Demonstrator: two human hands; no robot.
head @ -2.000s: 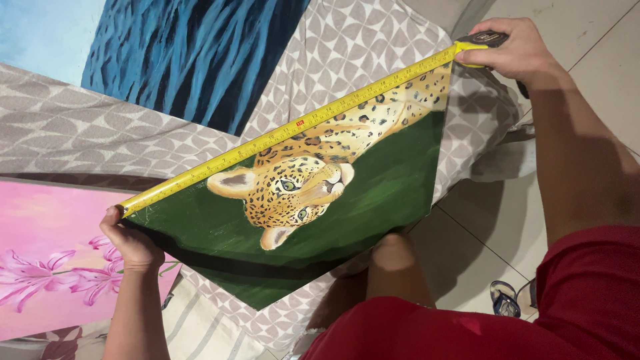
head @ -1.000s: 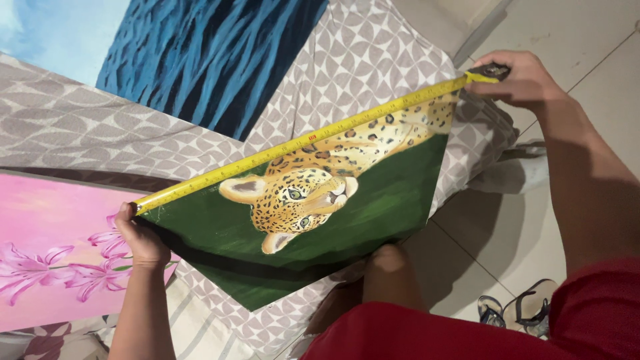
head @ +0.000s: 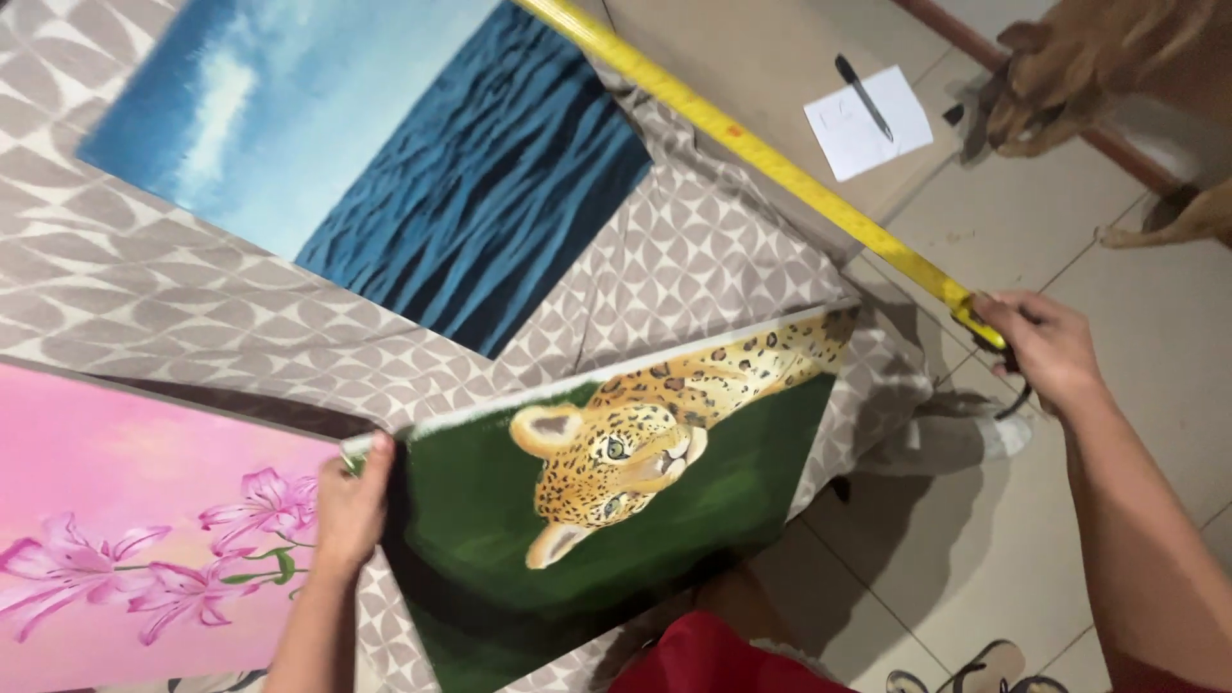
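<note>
My right hand (head: 1044, 351) grips the case of a tape measure at the right. Its yellow blade (head: 770, 159) runs up and left, out of the top of the view, off the canvas. Below it a leopard painting (head: 731, 500) with a dark green ground lies on patterned cloth. My left hand (head: 356, 500) is at that canvas's left corner, thumb and fingers closed on its edge; the fingertips are partly hidden. The blade's far end is out of view.
A seascape painting (head: 414, 173) lies above on the patterned cloth (head: 674, 250), a pink lily painting (head: 144, 491) at left. A pen (head: 864, 98) rests on white paper (head: 910, 115). A brown dog (head: 1088, 77) is at upper right. Sandals (head: 962, 674) are on the tiled floor (head: 924, 568).
The tape blade has left the leopard canvas's upper edge and now slants up and left. My left hand no longer holds the blade's end. The view has shifted, bringing the dog and paper in.
</note>
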